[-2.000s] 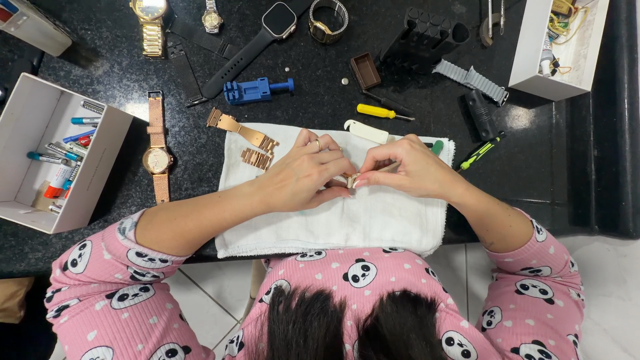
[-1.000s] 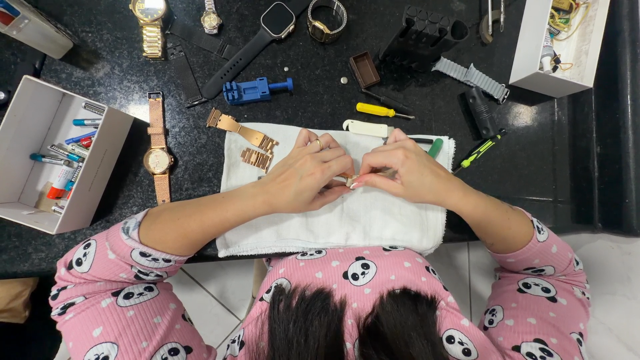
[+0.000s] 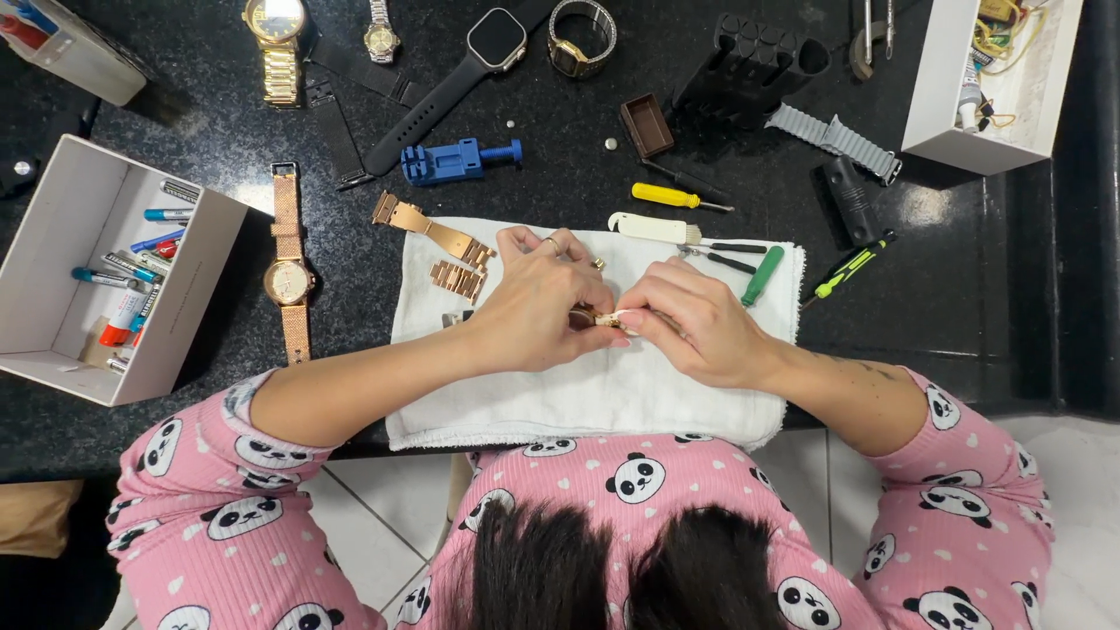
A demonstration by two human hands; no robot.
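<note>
Over a white cloth, my left hand grips a small gold-toned watch, mostly hidden by the fingers. Thumb and fingertips of my right hand pinch its gold-toned band end, close against the left fingertips. Left of my left hand are a rose-gold clasp with links and a short link band piece. Beyond my right hand lie a white-handled brush, small black-handled tools and a green-handled tool.
A blue watch-band link remover, a yellow screwdriver, a brown tray and a smartwatch lie farther back. A white box of batteries and markers stands left, another white box back right.
My right hand has shifted slightly, and more of the watch shows between the fingertips. Both hands keep hold of it.
</note>
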